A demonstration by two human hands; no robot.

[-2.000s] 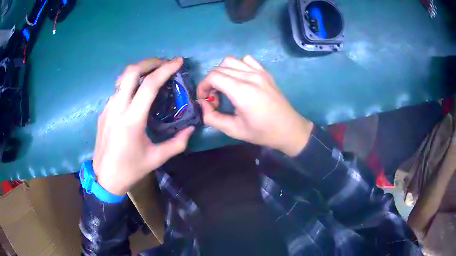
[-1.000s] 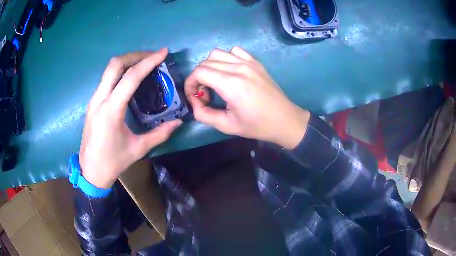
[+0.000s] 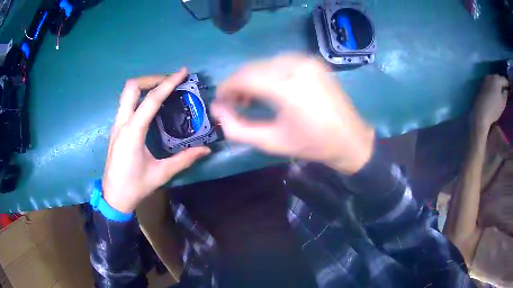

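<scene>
A dark grey rounded-square unit lies on the green mat. Its round opening faces up and shows a bright blue battery cell and dark inner parts. My left hand, with a blue wristband, grips the unit from the left, fingers at its top edge and thumb at its lower edge. My right hand is blurred, just right of the unit, with thumb and forefinger close together at its side. A tiny reddish spot shows by those fingertips; whether they pinch a wire or connector cannot be told.
A similar unit with a blue cell stands at the upper right. Black parts with blue cells and loose leads lie at the far left. A dark rounded object is at the top. Another person's arm is at the right edge. Cardboard is below.
My right hand has swung slightly right and is blurred; the red connector between its fingers no longer shows clearly. The unit now has its ringed opening facing up. Another person's arm has appeared at right.
</scene>
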